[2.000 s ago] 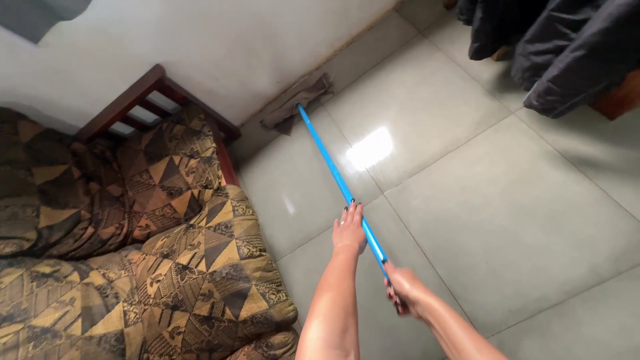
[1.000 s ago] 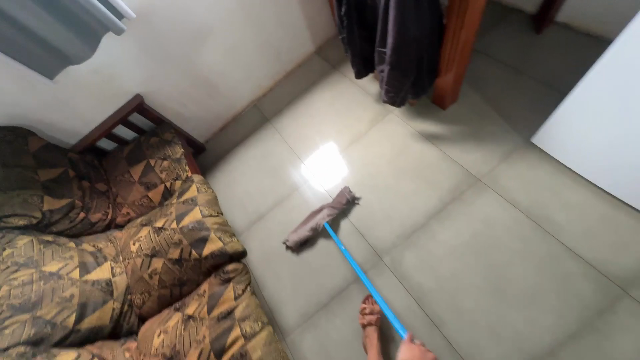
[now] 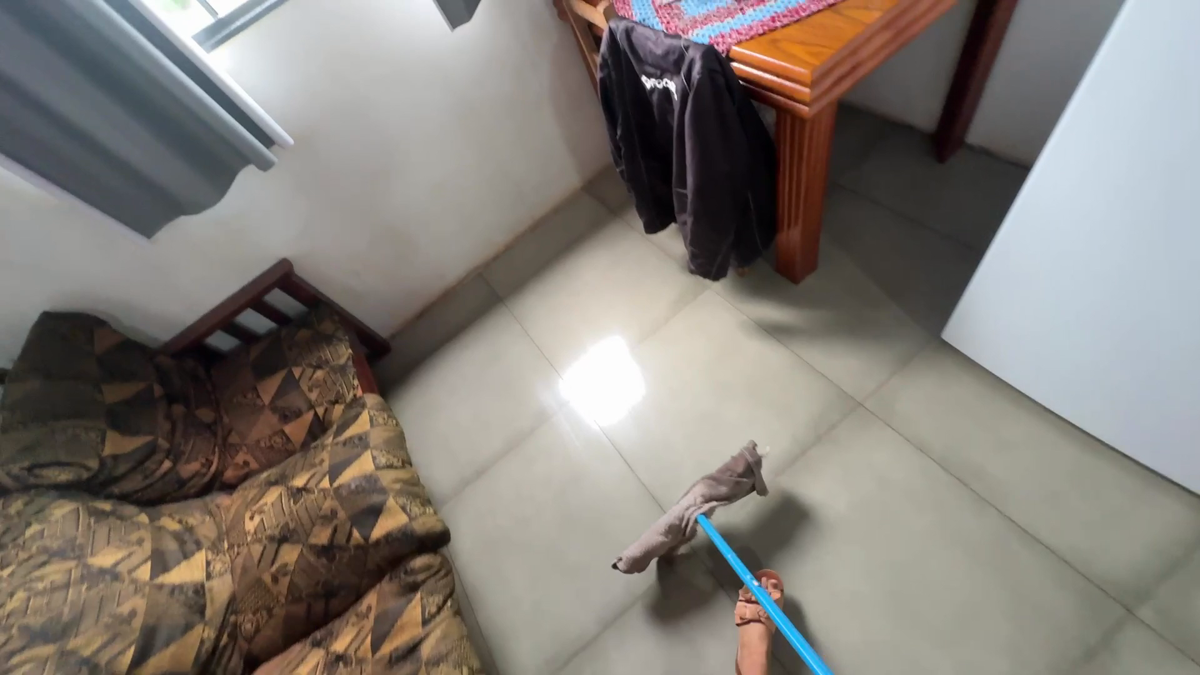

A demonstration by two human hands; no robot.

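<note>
A blue pole [image 3: 761, 592] runs from the bottom edge up to a grey-brown cloth [image 3: 698, 506] wrapped around its far end. Shadows lie on the tiles beneath and beside the cloth, which looks slightly raised off the floor. Neither my left hand nor my right hand shows in this view; the near end of the pole is cut off by the bottom edge. My sandaled foot [image 3: 757, 609] stands just left of the pole, partly behind it.
A sofa with patterned cushions [image 3: 319, 525] and a wooden armrest [image 3: 272, 291] lines the left. A wooden table [image 3: 802, 178] stands at the upper right, a dark jacket [image 3: 689, 150] hanging beside it. A white panel [image 3: 1097, 281] juts in from the right. Grey floor tiles [image 3: 525, 525] lie between.
The cloth end of the pole has come away from the wall toward me and now looks lifted. Both hands, seen on the pole at first, have left the view. The view has shifted right.
</note>
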